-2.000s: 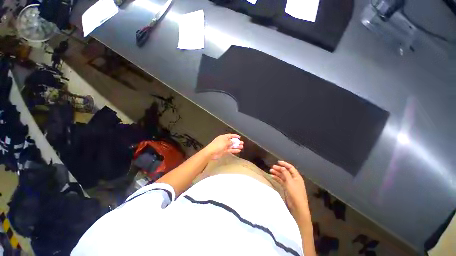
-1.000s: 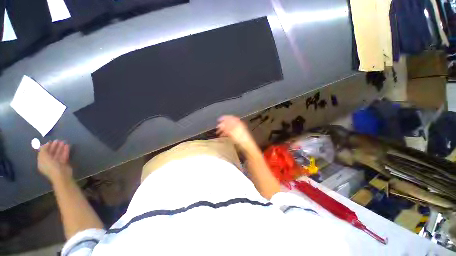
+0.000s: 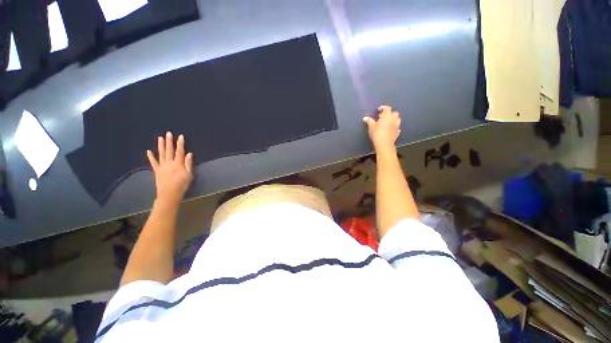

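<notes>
A black cut panel (image 3: pixel 214 100) lies flat on the grey shiny table, its curved notch at the lower left. My left hand (image 3: pixel 171 164) lies on the panel's near edge beside the notch, fingers spread, holding nothing. My right hand (image 3: pixel 384 126) is over the table to the right of the panel, not touching it, fingers apart and empty. The white chalk disc (image 3: pixel 33 184) lies on the table at the far left, just below a white paper slip (image 3: pixel 36 144).
Black cut bundles (image 3: pixel 80 30) with white slips lie at the upper left. Tan card patterns (image 3: pixel 516 60) and dark pieces lie at the table's right end. The table's near edge runs in front of my body. Cardboard and cloth scraps lie below at the right.
The chalk disc, in my left hand at first, now lies on the table. My left hand has moved right onto the panel. My right hand has moved out right over the table. The view has turned right.
</notes>
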